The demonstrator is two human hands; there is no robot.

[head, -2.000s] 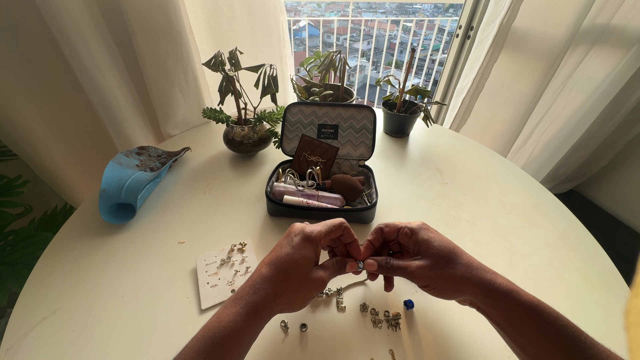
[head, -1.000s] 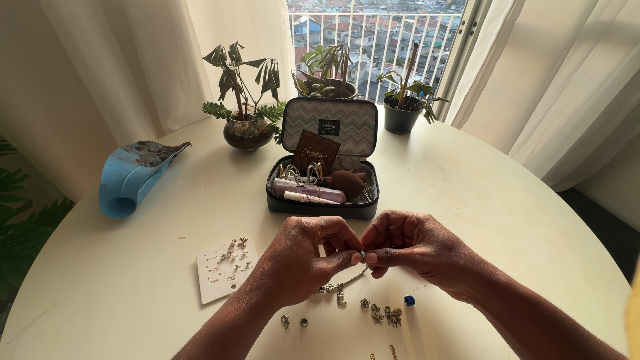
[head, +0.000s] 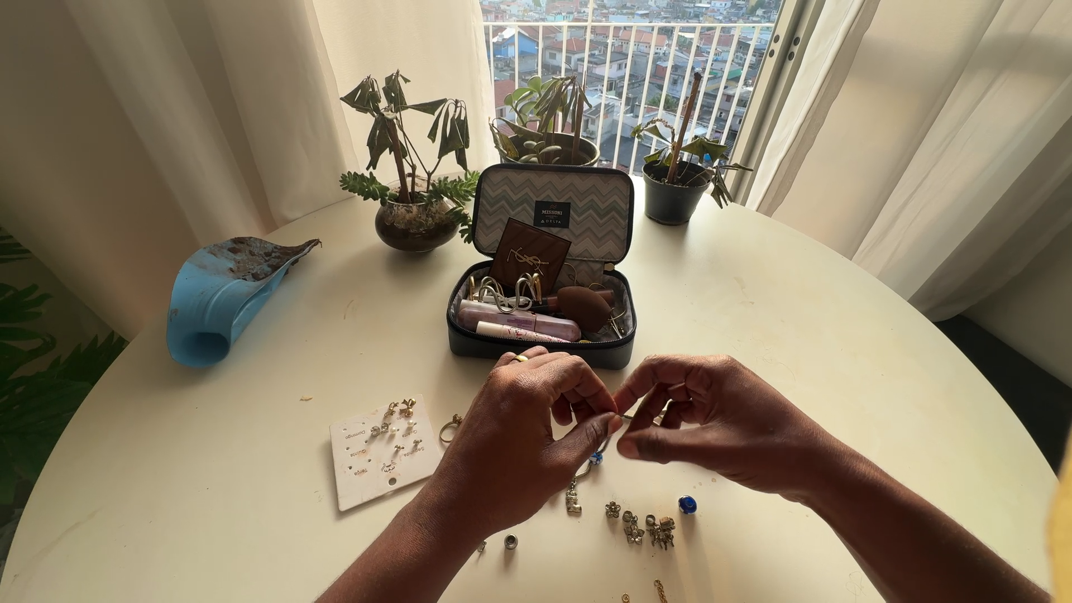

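A thin metal charm bracelet is pinched between the thumb and index finger of my left hand. On its hanging part are a blue bead and, lower down, a metal charm. My right hand is just right of the left fingertips, its thumb apart from its index finger. A thin piece of metal shows behind its fingers; whether they grip it is hidden. Several metal charms lie below the hands beside a loose blue bead. A small metal bead lies by my left wrist.
Behind the hands stands an open cosmetics case. To the left are an earring card, a ring and a blue plastic scoop-shaped container. Potted plants stand at the round table's far edge. A chain end lies at the bottom.
My fingertips were together around a small bead. Now the right thumb has parted from the left fingertips, and a blue bead shows on the bracelet below my left hand.
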